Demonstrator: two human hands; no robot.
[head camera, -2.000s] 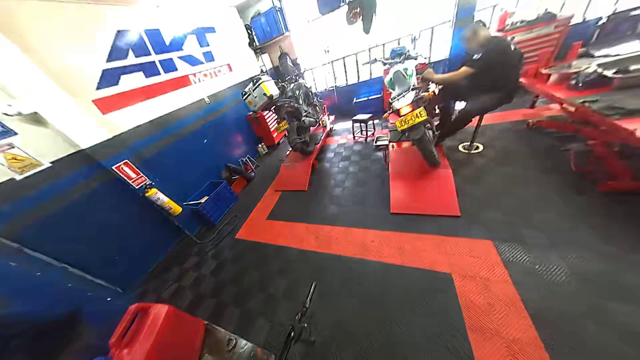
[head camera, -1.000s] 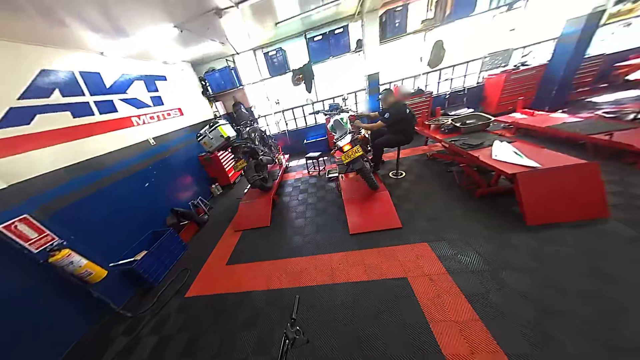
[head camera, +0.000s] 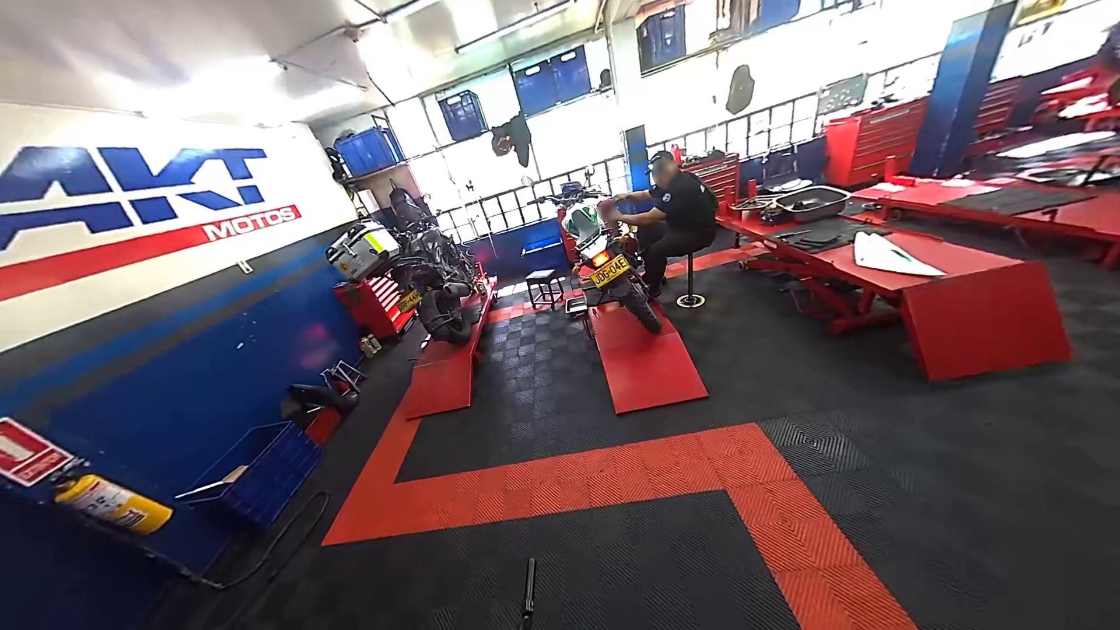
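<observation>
Neither my left hand nor my right hand shows in the head view. A thin black rod-like object (head camera: pixel 528 588) stands up from the bottom edge; its lower part is cut off. Farther off, a white and green motorcycle (head camera: pixel 588 229) with its tail light lit rests on a red lift. A person in dark clothes (head camera: pixel 682 210) sits on a round-based stool beside it, arms reaching to the motorcycle. To the left, a dark motorcycle (head camera: pixel 433 262) with a hard case stands on another red lift.
A blue crate (head camera: pixel 262 472) and a yellow fire extinguisher (head camera: pixel 114 505) are by the left wall, with a dark hose (head camera: pixel 293 534) on the floor. On the right, a red lift table (head camera: pixel 980 262) carries a white panel (head camera: pixel 894 255) and a tray (head camera: pixel 812 204). Red tool cabinets (head camera: pixel 875 140) stand behind.
The view has swung to the right, bringing the red lift tables into fuller sight. A red container at the lower left two seconds ago is out of view. The person remains seated by the motorcycle.
</observation>
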